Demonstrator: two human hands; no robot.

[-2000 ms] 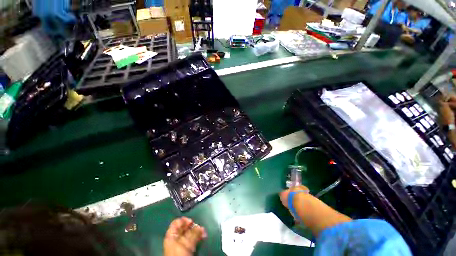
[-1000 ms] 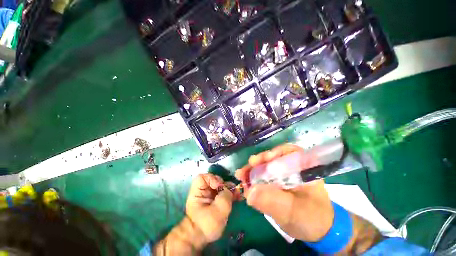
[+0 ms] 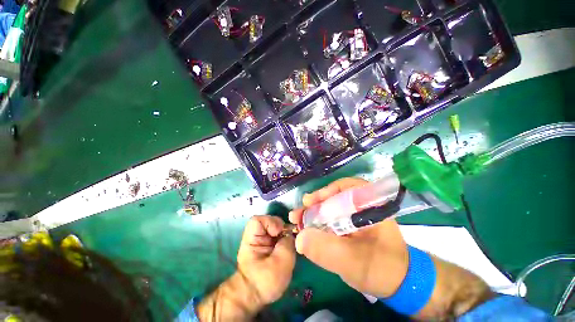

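Note:
My right hand, with a blue wrist band, holds the glue dispensing syringe tilted, its tip end at my left fingers. The syringe has a clear barrel with pink-red liquid and a green adapter head. My left hand pinches a small component between thumb and fingers, right at the syringe's tip; the fingers mostly hide it. The black blister tray lies just beyond my hands, with small wired components in its pockets.
A clear air hose runs right from the green head. A white paper sheet lies partly under my right hand. Loose components lie left of the tray, by the pale rail. A small green-topped tip lies right of the tray. Another loose component is below my hands.
Two seconds ago my hands were apart; one second ago they were together at the syringe's tip, as now. Since then the syringe's green head has shifted left and slightly down in view.

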